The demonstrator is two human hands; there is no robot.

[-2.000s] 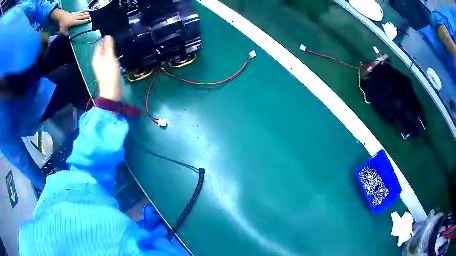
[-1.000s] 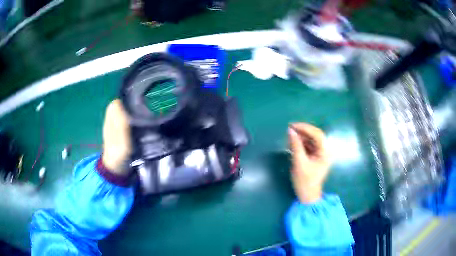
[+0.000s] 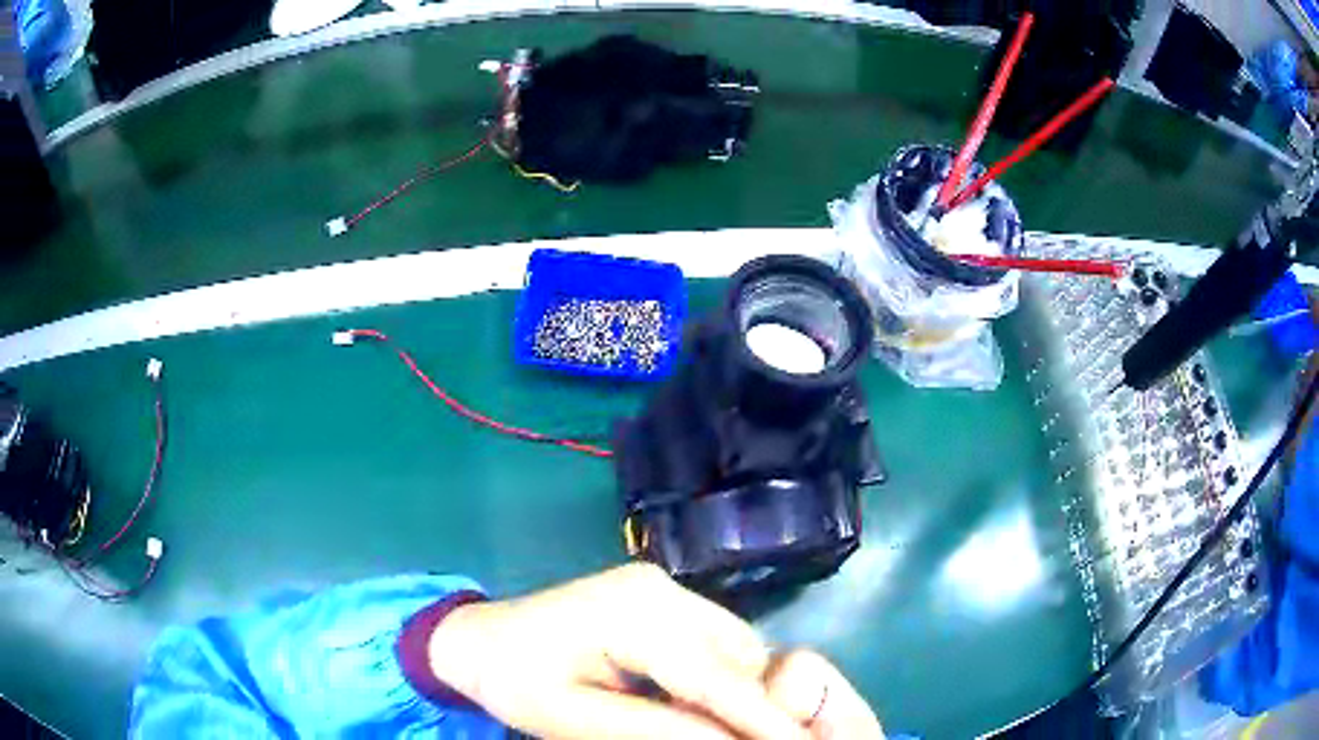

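The black housing (image 3: 745, 528) stands on the green bench in front of me, its round open collar at the top right. A red lead with a white connector runs from it to the left. My left hand (image 3: 622, 651) is just below the housing, fingers bent and pointing right. My right hand (image 3: 827, 697) is at the bottom edge, mostly cut off, against the left fingertips. Neither hand visibly touches the housing. Whether the fingers pinch something small is hidden.
A blue screw tray (image 3: 600, 315) lies behind the housing. A plastic-wrapped brush pot (image 3: 926, 311) with red handles stands behind right. A blister tray (image 3: 1143, 434) and hanging electric screwdriver (image 3: 1215, 304) are right. Another black unit (image 3: 622, 113) lies beyond the white rail (image 3: 217, 297); one is far left (image 3: 36, 470).
The housing came from the line at the left to the bench before me. My left hand has let go of it and moved right and down, meeting my right hand at the bottom edge.
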